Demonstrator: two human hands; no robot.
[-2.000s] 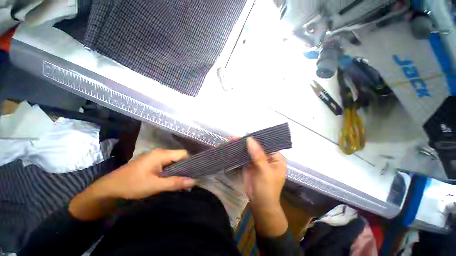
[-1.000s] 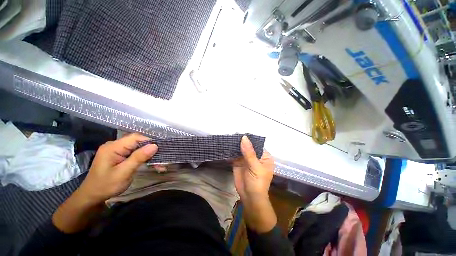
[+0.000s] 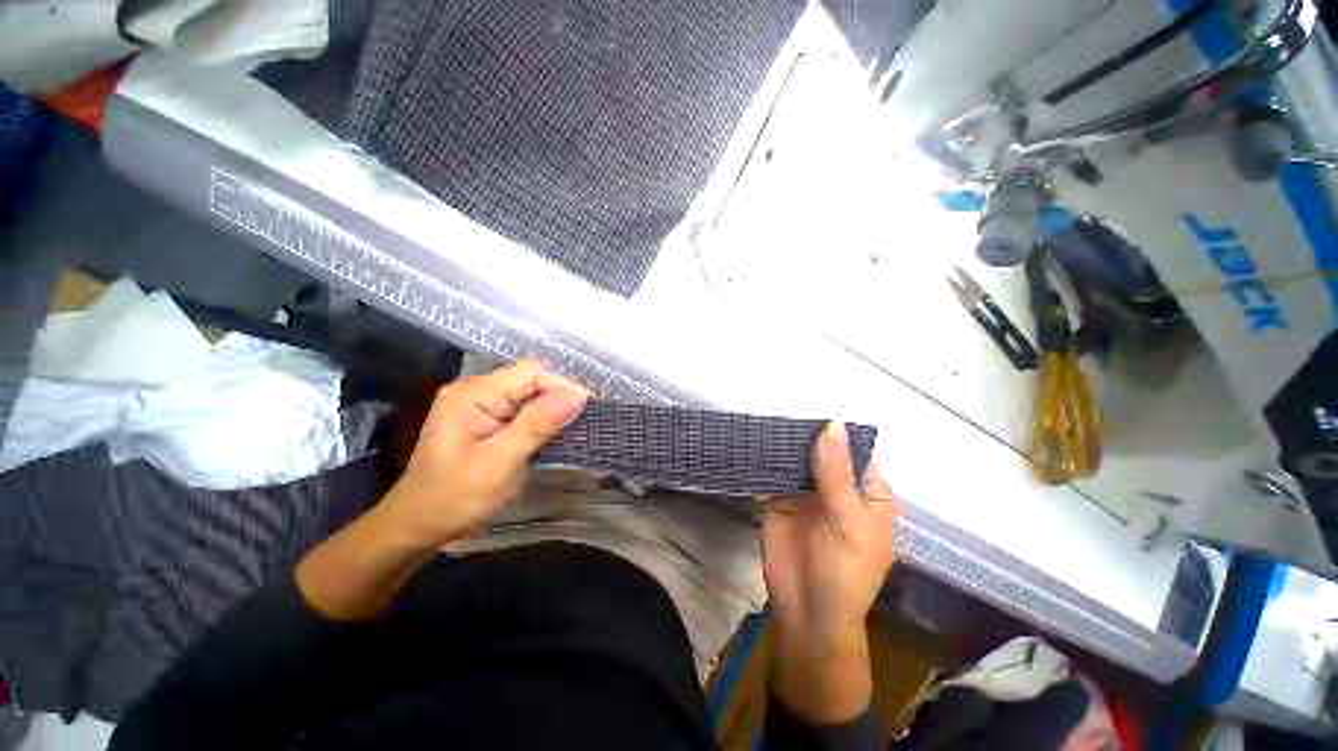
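Observation:
A narrow folded strip of dark fine-checked cloth [image 3: 682, 448] is stretched level between my hands, just in front of the table's ruled edge. My left hand [image 3: 492, 440] pinches its left end between thumb and fingers. My right hand [image 3: 832, 543] holds its right end, thumb on top and fingers underneath. The fingers under the strip are partly hidden. A large panel of the same checked cloth [image 3: 565, 132] lies on the white table, left of the machine.
The white sewing machine with JACK lettering [image 3: 1240, 272] stands at the right. Thread snips [image 3: 995, 320] and yellow-handled shears [image 3: 1067, 418] lie beside it. A tape measure [image 3: 367, 264] runs along the table edge. White material [image 3: 191, 389] and dark cloth [image 3: 191, 572] are at the lower left.
The strip was tilted up to the right two seconds ago and is now nearly level, its flat side facing up. Both hands still hold it. The camera view has shifted.

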